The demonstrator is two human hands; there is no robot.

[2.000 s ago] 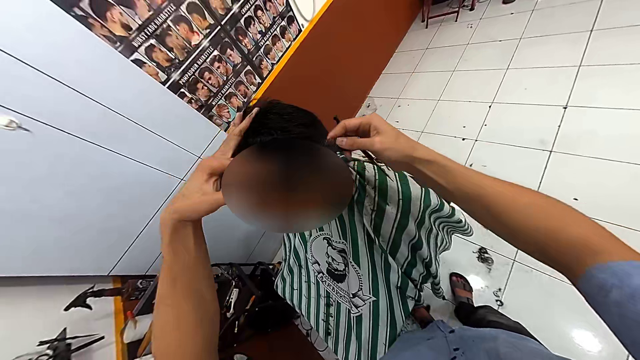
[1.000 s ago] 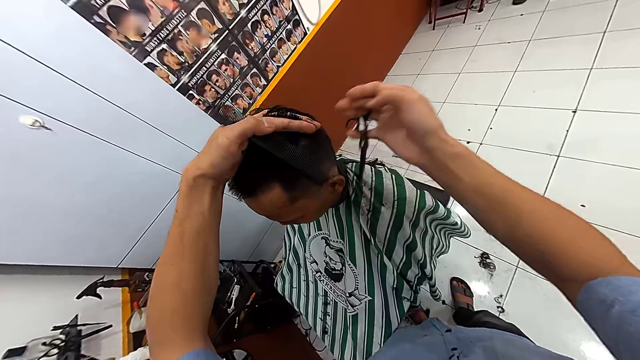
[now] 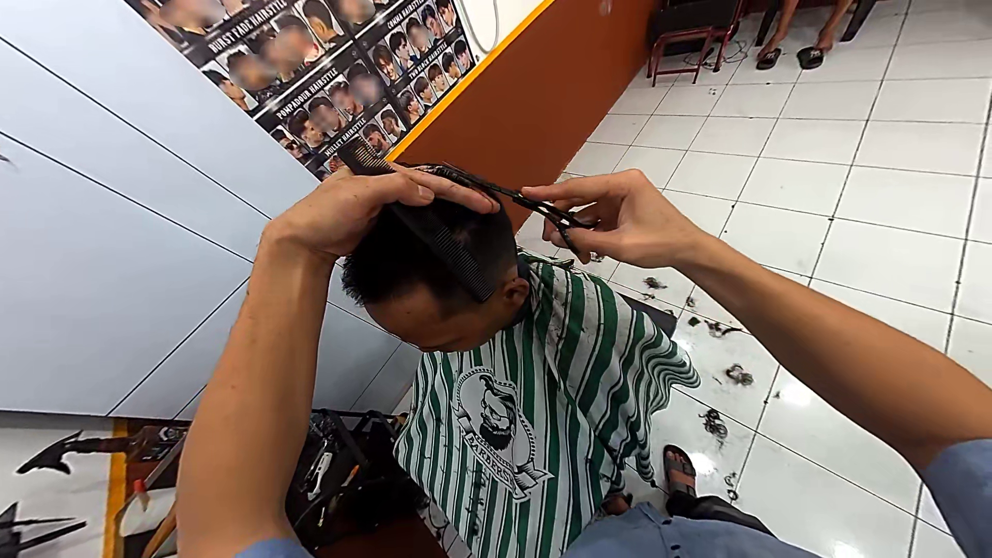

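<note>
A seated person's head [image 3: 434, 263] with short dark hair is bent forward below my hands. My left hand [image 3: 372, 201] lies across the top of the head, and a black comb [image 3: 442, 240] is held in it, its teeth slanting down toward the ear. Fingers of this hand are stretched over the hair. My right hand [image 3: 620, 221] grips black hair scissors [image 3: 535, 205] by the handles, the blades reaching left to the hair beside my left fingertips. A green-and-white striped barber cape [image 3: 542, 387] covers the person's body.
Clumps of cut hair [image 3: 714, 425] lie on the white tiled floor [image 3: 821, 387]. A hairstyle poster [image 3: 333, 77] hangs on the wall. Dark tools and a rack [image 3: 341, 465] stand at lower left. At the back are a red-framed chair [image 3: 694, 39] and another person's feet [image 3: 810, 56].
The scissors have moved from upright beside the head to lying across its top, near my left fingers. The comb now points down toward the ear.
</note>
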